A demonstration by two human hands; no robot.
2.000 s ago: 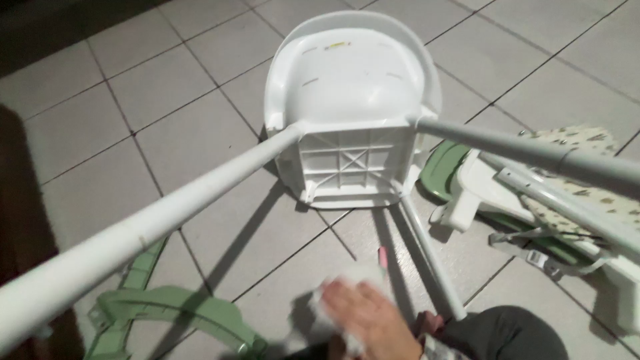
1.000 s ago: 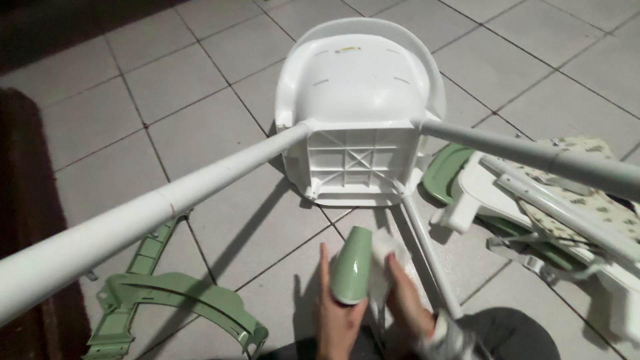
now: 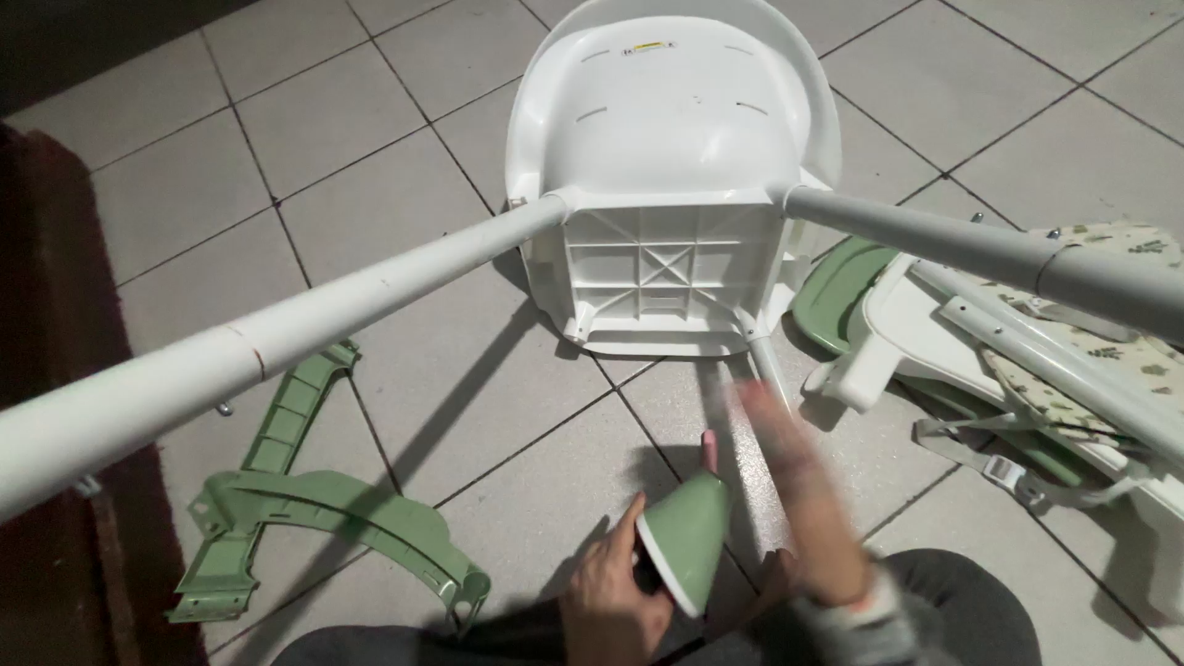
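My left hand point(image 3: 615, 587) holds a green plastic cone-shaped part point(image 3: 689, 541) with a white rim, its wide end turned toward the palm. My right hand point(image 3: 800, 490) is blurred, raised to the right of the cone beside a white chair leg; whether it holds anything cannot be told. Ahead, a white plastic high chair seat point(image 3: 684, 120) lies with its ribbed underside point(image 3: 671, 264) facing me. White tubular legs point(image 3: 324, 319) extend from it toward me on both sides. A small pink object point(image 3: 709, 451) shows just past the cone's narrow end.
Green plastic frame pieces point(image 3: 347, 509) lie on the tiled floor at left. At right are a green tray point(image 3: 842, 291), white plastic parts point(image 3: 934, 324), a patterned cushion point(image 3: 1138, 361) and a strap with a buckle point(image 3: 1004, 472). A dark red edge point(image 3: 55, 370) borders the far left.
The green cone has tilted and moved lower in my left hand. My right hand has moved away from it, up and to the right. The white cloth-like thing beside the cone no longer shows clearly.
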